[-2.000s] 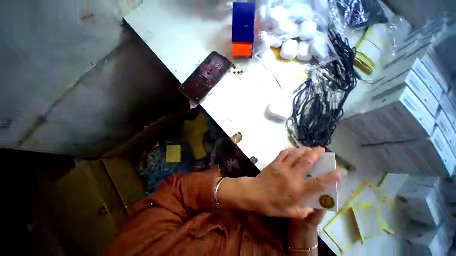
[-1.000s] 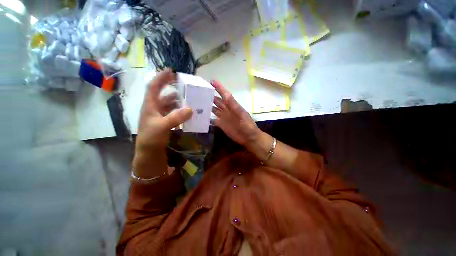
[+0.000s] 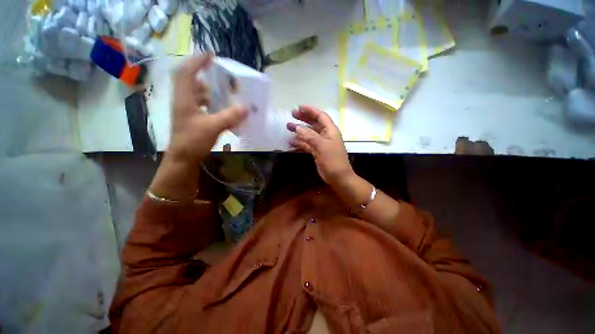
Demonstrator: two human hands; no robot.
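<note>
A white retail box (image 3: 251,98) is held up over the front edge of the white table (image 3: 306,124); it is blurred. My left hand (image 3: 196,117) grips the box at its left side, with the thumb across its front face and the fingers behind its upper left. A small dark mark shows on the box. My right hand (image 3: 323,140) is open just right of the box, palm turned toward it, fingers apart and holding nothing. The underside and back of the box are hidden.
Black cables (image 3: 228,32) lie behind the box, with a dull thin strip (image 3: 291,50) beside them. Bagged white pieces (image 3: 72,39), a blue and orange item (image 3: 117,60) and a dark phone-like rectangle (image 3: 138,122) are left. Yellow-edged sheets (image 3: 372,72) are right; a white box (image 3: 538,18) is far right.
The view has shifted. My left hand has moved left and up with the box, tilting it. My right hand has come away from the box, leaving a gap.
</note>
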